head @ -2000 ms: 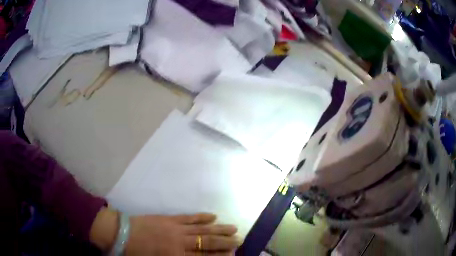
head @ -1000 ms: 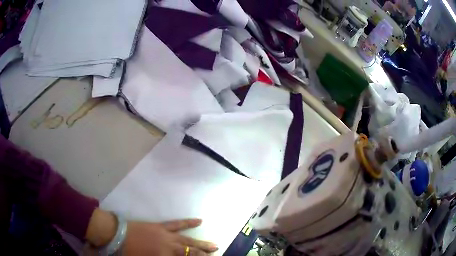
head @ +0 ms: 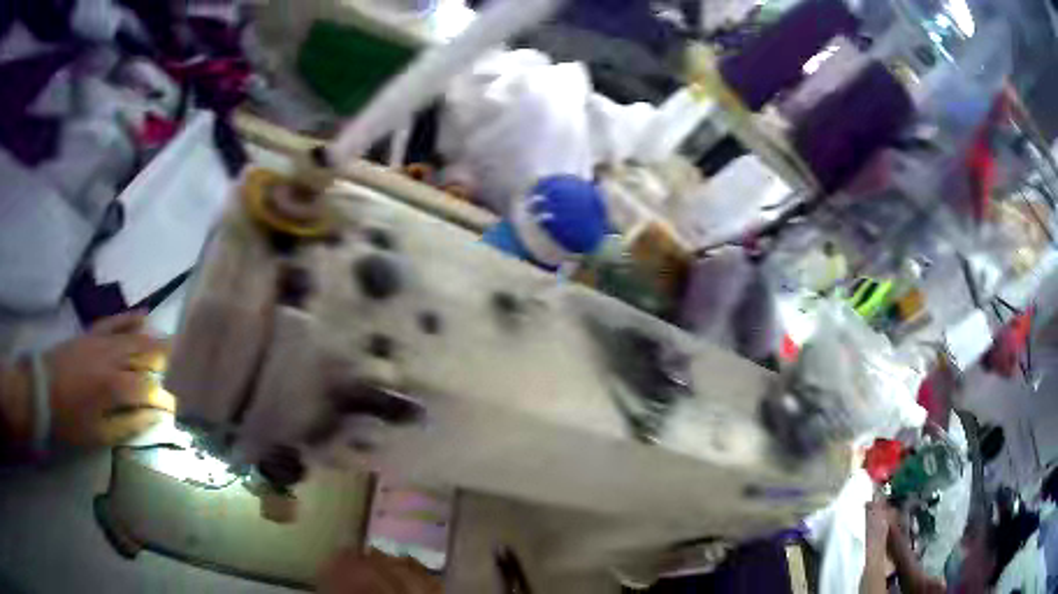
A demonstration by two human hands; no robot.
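Observation:
The view is blurred. My left hand [head: 102,381], with a pale bracelet at the wrist, is at the left edge beside the head of the sewing machine [head: 499,406]. Its fingers are bent near the lit needle area [head: 197,462]; whether they hold cloth is unclear. A white-faced panel [head: 168,221] with a dark purple edge lies behind the hand. A blurred skin-coloured shape at the bottom edge, below the machine arm, looks like my right hand [head: 377,573]; it is mostly cut off and its grip does not show.
A phone [head: 412,520] and dark snips [head: 511,571] lie under the machine arm. A purple and white heap [head: 52,151] is at upper left. A green block [head: 354,64], white cloth [head: 522,110] and a blue-and-white spool [head: 563,218] stand beyond. Another person's arm [head: 888,545] shows at lower right.
The view has swung right, so the machine now fills the middle and the pale stack is out of view. My left hand's fingers, flat on the panel before, are now bent near the machine head.

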